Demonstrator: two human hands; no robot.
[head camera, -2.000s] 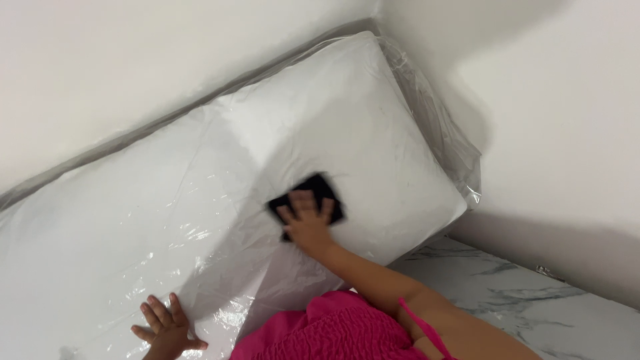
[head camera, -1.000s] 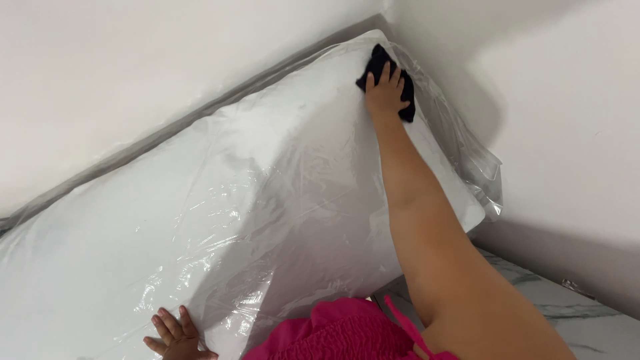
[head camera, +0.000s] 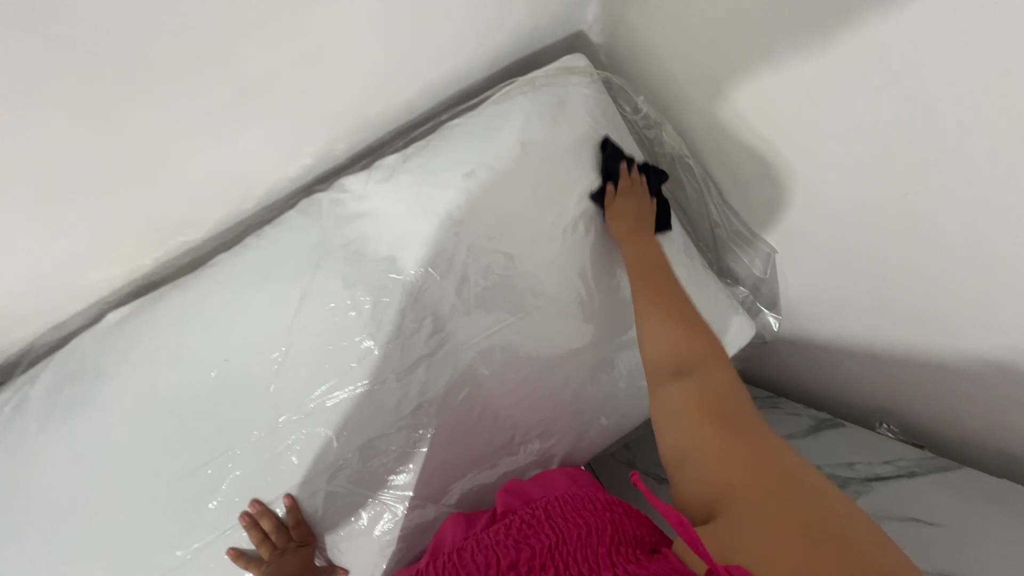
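Observation:
A white mattress (head camera: 512, 264) in clear plastic wrap lies beneath both hands. Near its upper right edge, my right hand (head camera: 630, 204) presses a crumpled black cloth (head camera: 660, 188) flat against the wrapped top, fingers spread over the cloth. My left hand (head camera: 280, 540) rests on the plastic at the lower left with its fingers apart and holds nothing. Part of that hand is cut off by the frame's bottom edge.
White walls (head camera: 896, 200) meet in a corner behind the mattress. Loose clear plastic (head camera: 720, 232) hangs past its right end. A marble-patterned floor (head camera: 864, 472) shows at the lower right. My pink top (head camera: 552, 528) is at the bottom.
My right hand has moved with the black cloth from the middle of the mattress to its upper right corner, then slightly down along the right edge. My left hand stays at the lower left.

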